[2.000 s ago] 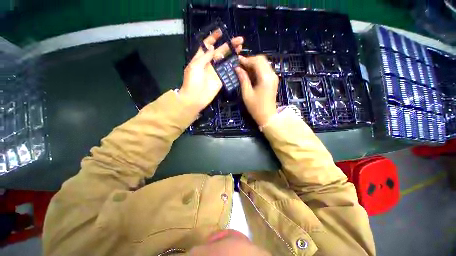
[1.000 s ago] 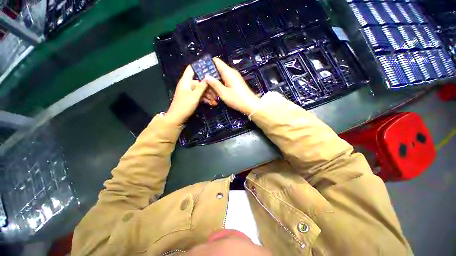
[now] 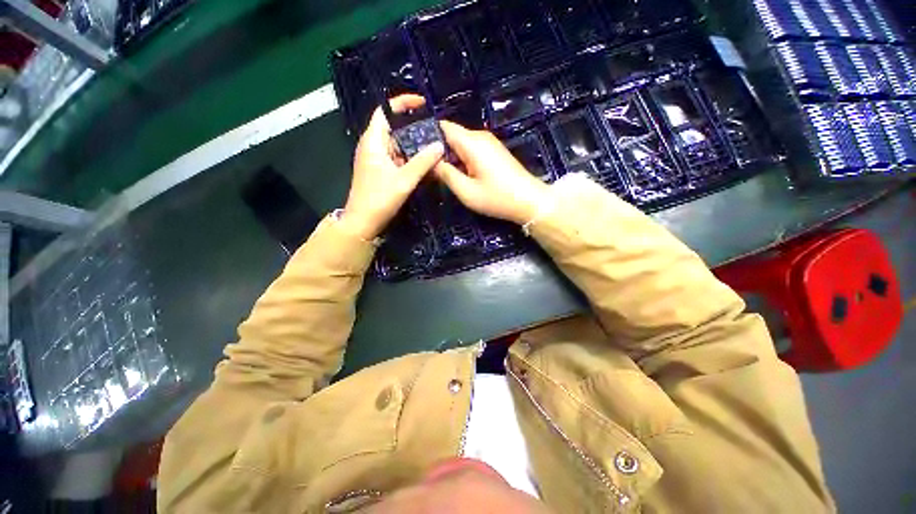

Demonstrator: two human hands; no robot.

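Note:
A small front housing with a grey-blue keypad (image 3: 420, 137) is held up between my two hands over the left part of the glossy black housing tray (image 3: 562, 110). My left hand (image 3: 380, 173) grips its left side, with a finger raised behind it and the thumb at its lower edge. My right hand (image 3: 486, 176) holds its right side with bent fingers. The keypad faces up. The housing's upper end is dark against the tray and hard to make out.
A black phone-like piece (image 3: 279, 206) lies left of the tray on the green bench. An empty clear blister tray (image 3: 100, 346) is at far left. A keypad tray (image 3: 854, 90) with striped stacks is at upper right. A red stool (image 3: 849, 301) stands below the bench edge.
Two seconds ago my left hand held the housing tilted, with my right fingers at the keypad. Now both hands hold it lower and closer together. The view has turned towards the left.

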